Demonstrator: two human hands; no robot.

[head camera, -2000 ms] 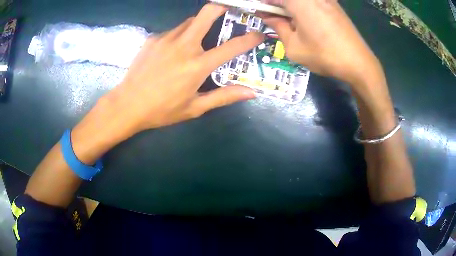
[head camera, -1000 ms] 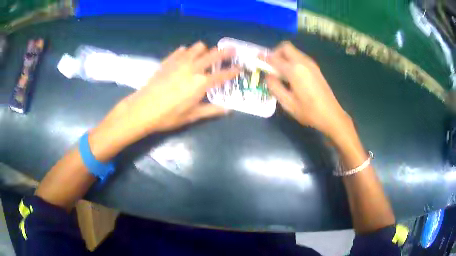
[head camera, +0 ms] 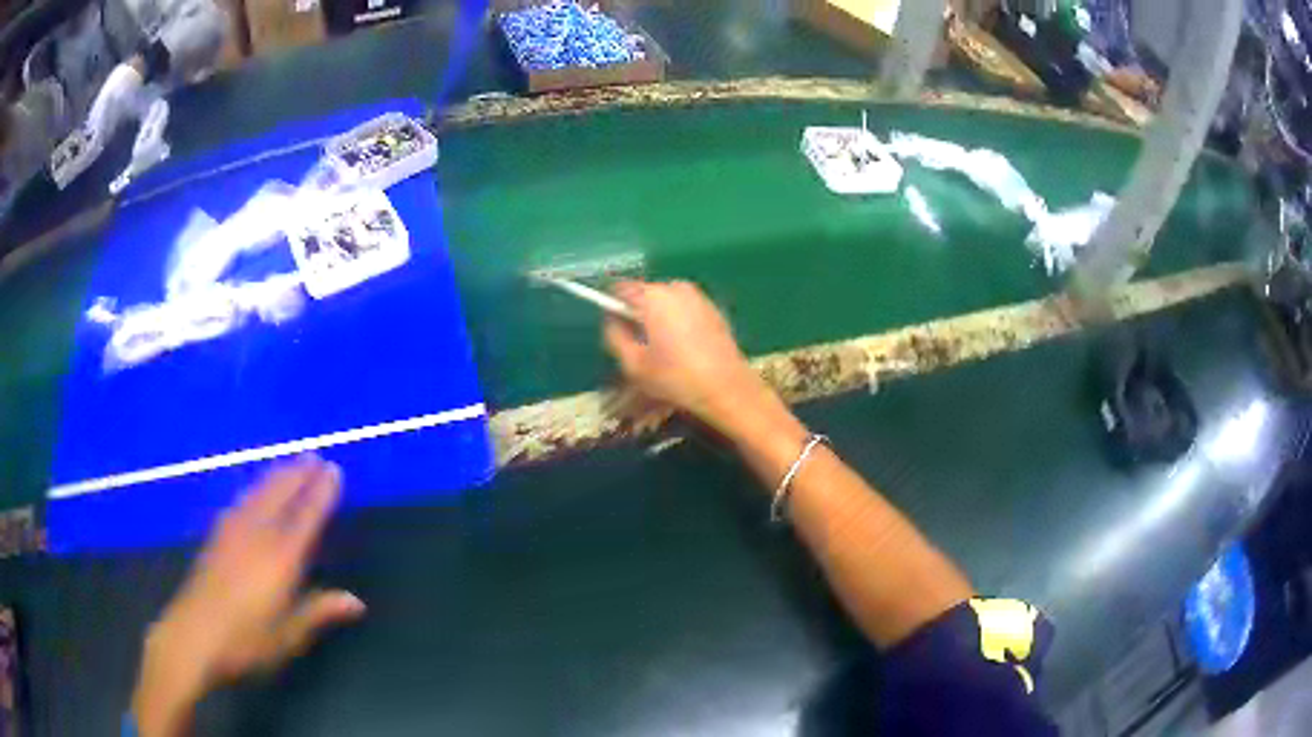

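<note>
My right hand [head camera: 676,346] is over the green belt and holds a slim pale stick [head camera: 587,295] that points left. My left hand [head camera: 256,576] is at the lower left, near the front edge of the blue mat [head camera: 360,360], fingers apart and empty, slightly blurred. Two open white power strip housings stand on the mat: a nearer one [head camera: 348,242] and one behind it [head camera: 383,147]. Cords in clear plastic bags [head camera: 202,317] lie to their left. Another housing [head camera: 852,159] is on the green belt, with a bagged cord to its right.
The belt's worn, speckled edge [head camera: 835,364] runs between belt and dark green bench [head camera: 576,619]. A grey curved post [head camera: 1173,159] stands at the right. A tray of blue-white items [head camera: 576,79] is at the back. Across the belt, far left, is a person's arm [head camera: 123,94].
The view has swung up to the belt. Both hands have come off the housing they were on. The right hand has moved over the belt with the stick; the left hand is empty.
</note>
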